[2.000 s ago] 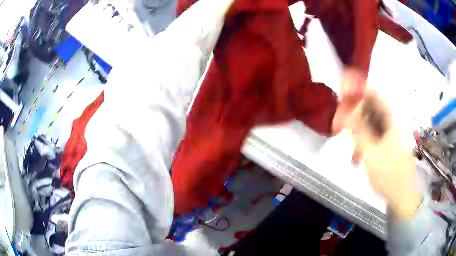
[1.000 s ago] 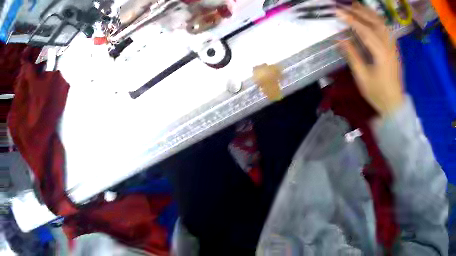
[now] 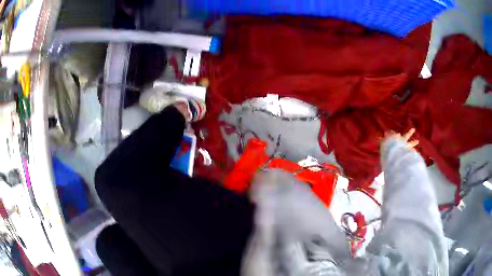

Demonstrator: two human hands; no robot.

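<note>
Dark red knit fabric (image 3: pixel 313 64) lies in a large heap low down, across the upper middle and right. My right hand (image 3: pixel 400 138) reaches to the crumpled part of the heap at the right. Its fingertips show against the red fabric, but whether they grip it is hidden. The grey right sleeve comes up from below. My left hand is not in view; a blurred grey fabric part, a sleeve or the jacket, shows at the bottom middle.
A blue ribbed sheet or bin (image 3: pixel 323 11) borders the heap at the top. Bright orange-red pieces (image 3: pixel 245 164) and thread scraps lie on the floor. My black-trousered leg (image 3: pixel 178 194) and a shoe are left of centre, by a pale metal frame (image 3: pixel 113 86). The table (image 3: pixel 46 135) is at the left edge.
The view has swung from the white table down to the floor at the side. My right hand has moved from the table's front edge to the red heap.
</note>
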